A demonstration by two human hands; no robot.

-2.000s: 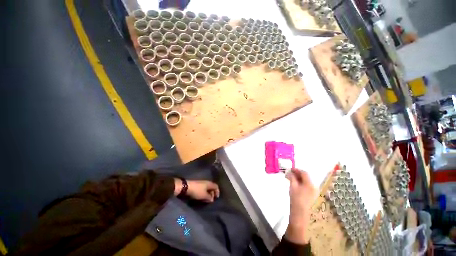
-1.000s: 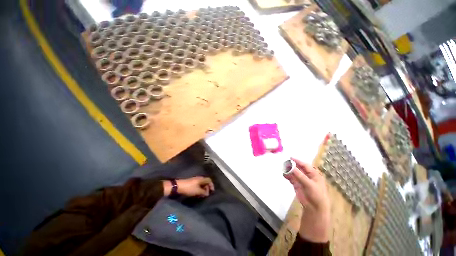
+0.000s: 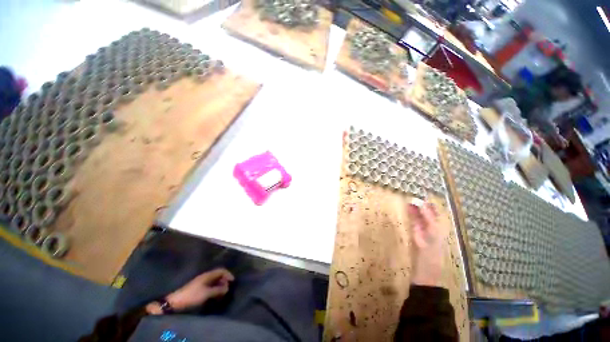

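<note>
My right hand (image 3: 424, 227) is over the middle board (image 3: 374, 247), its fingertips on a small pale ring (image 3: 417, 202) at the lower edge of the ring rows (image 3: 388, 163). The ring is partly hidden and blurred; whether it touches the board is unclear. My left hand (image 3: 209, 287) hangs low in front of the bench, fingers curled; its inside is hidden. A pink pad (image 3: 261, 177) with a pale centre lies on the white tabletop, left of the middle board.
A large board (image 3: 160, 140) with ring rows is at left. Another board (image 3: 498, 227) full of rings is at right. Boards with jumbled parts (image 3: 374, 50) lie along the back. A clear plastic bag (image 3: 514, 139) is at the back right. The bench's front edge (image 3: 247, 252) runs before me.
The view has swung right. My right hand has moved from beside the pink pad, carrying a ring, to the rows on the middle board. My left hand stays low and curled.
</note>
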